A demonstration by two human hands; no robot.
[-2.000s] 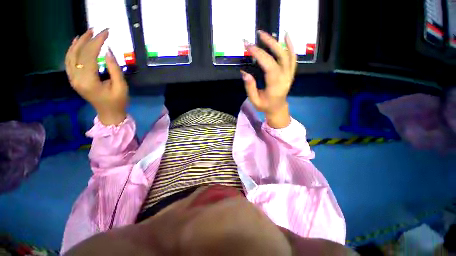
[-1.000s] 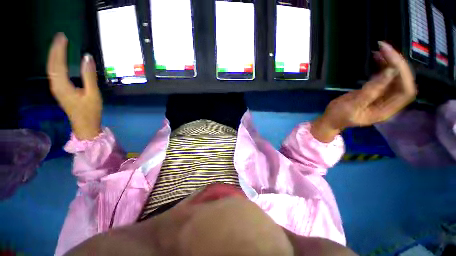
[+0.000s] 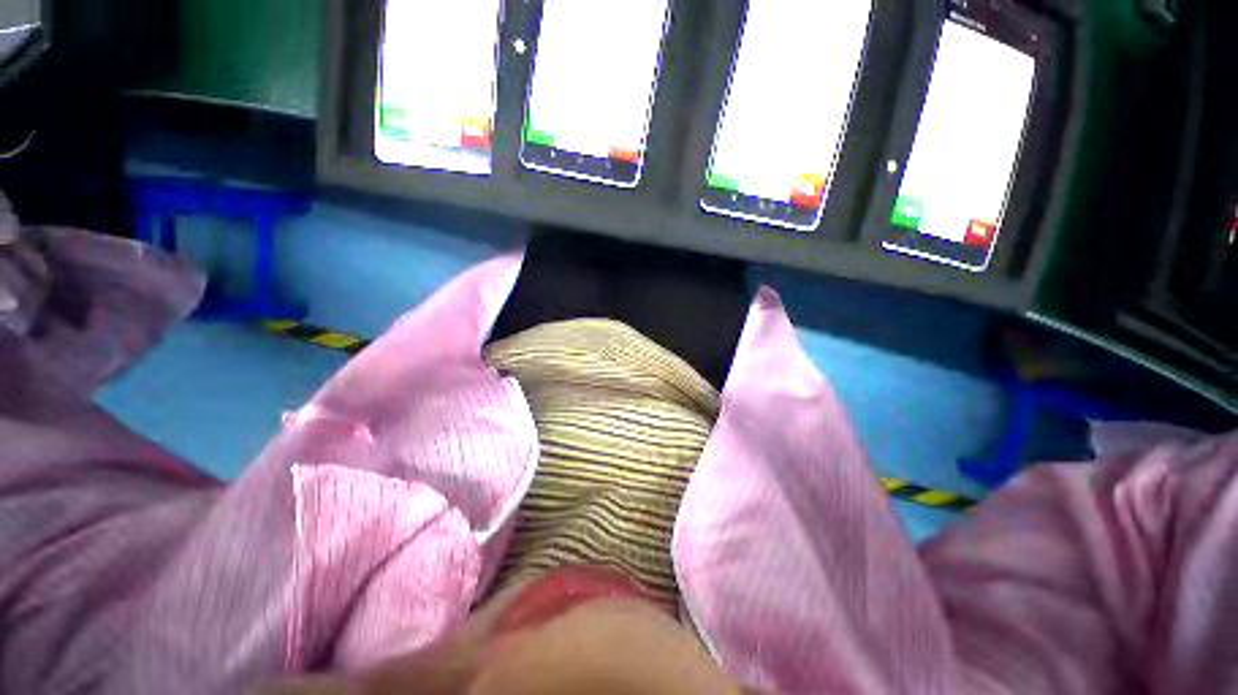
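Note:
A black phone tray (image 3: 611,207) lies at the top middle of the view, tilted down to the right. Several smartphones lie in its slots, among them the leftmost one (image 3: 437,82) and the rightmost one (image 3: 961,143). Each lit screen is mostly white with a small green button at bottom left and a red one at bottom right. The tray's far side is cut off by the top edge. Neither of my hands is in the picture; my pink sleeves run out at the left and right sides.
Green bench matting (image 3: 231,54) shows left of the tray. A partly cut-off pale object (image 3: 21,34) is at the top left corner. Blue stool frames (image 3: 224,224) stand on the blue floor at both sides, with yellow-black floor tape (image 3: 310,334). Dark shapes fill the far right.
Both hands have gone out of the picture, and the sleeves now spread wide to the sides. The view has turned, so the tray appears tilted and further right.

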